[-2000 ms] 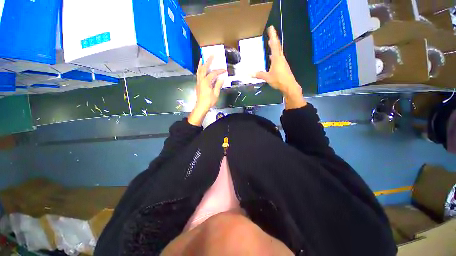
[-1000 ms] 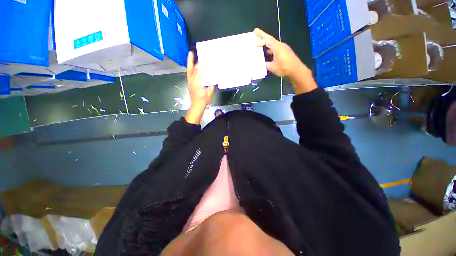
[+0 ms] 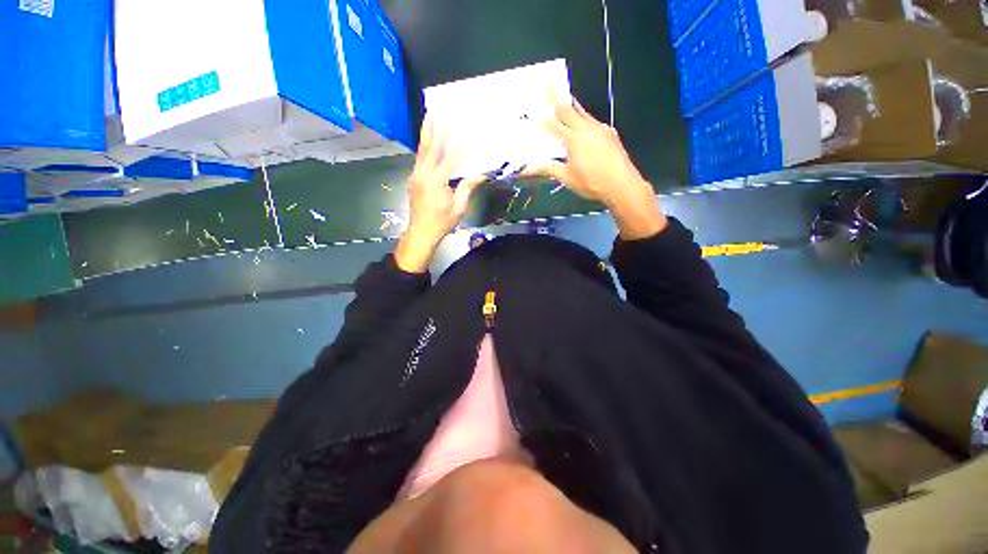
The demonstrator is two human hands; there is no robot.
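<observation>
A retail carton stands on the green bench in front of me, its white lid folded over the top. My left hand is at the carton's left side near the front corner, its fingers against the edge. My right hand is at the right front corner, with fingers on the white face and the thumb near the front edge. Both hands are bare. The front edge looks dark and uneven; whether the tuck tab is fully in cannot be told. The inside is hidden.
Closed blue and white cartons stand at left. Open cartons with wrapped devices stand at right. Scraps lie on the bench at front left. Brown shipping cartons are on the floor. A dark-clothed person's part shows at the right edge.
The standing brown-inside lid has folded down, covering the opening. Since one second ago, my right hand has moved lower and inward onto the front right corner.
</observation>
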